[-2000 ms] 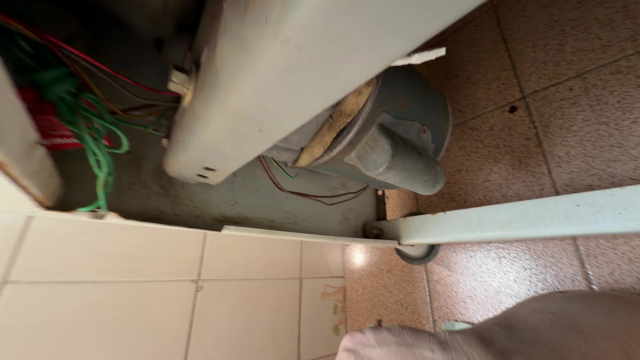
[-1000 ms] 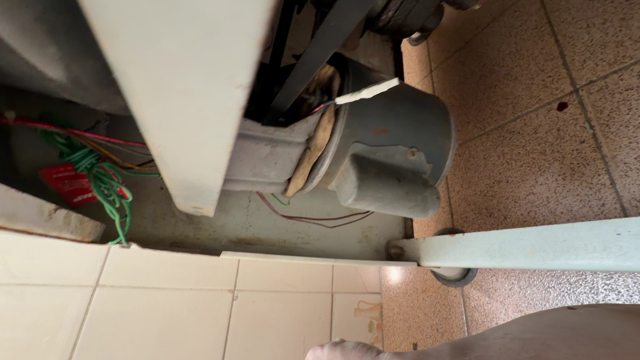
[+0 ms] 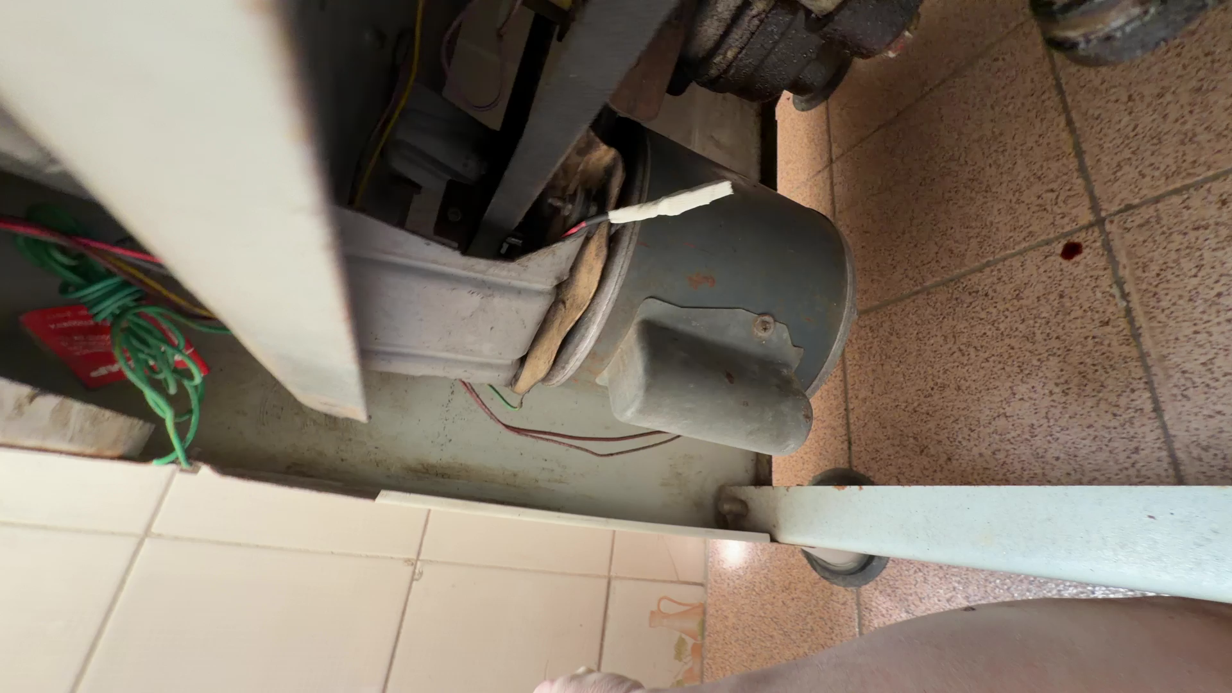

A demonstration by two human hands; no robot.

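Observation:
At the bottom edge is what shows of my right hand (image 3: 589, 682), cut off by the frame, with a bare forearm running in from the lower right. Its fingers and anything in them are out of sight. It lies nearest to the tiled wall (image 3: 500, 616), below a grey electric motor (image 3: 741, 250) inside an appliance. The motor carries a capacitor cover (image 3: 712, 390) fixed by a screw. A wire end wrapped in white tape (image 3: 672, 203) stands out over the motor, beside a strip of worn brown material (image 3: 573, 313). My left hand is not in view.
A pale metal panel (image 3: 212, 192) crosses the upper left. Behind it hang bundled green wires (image 3: 159, 366) and a red tag (image 3: 72, 342). A pale metal bar (image 3: 1001, 529) spans the lower right over a round foot (image 3: 847, 570). Speckled floor tiles (image 3: 982, 385) lie at right.
The view has shifted, showing more of the dark belt-like strip and parts above the motor. My right hand now shows less, lower at the frame edge.

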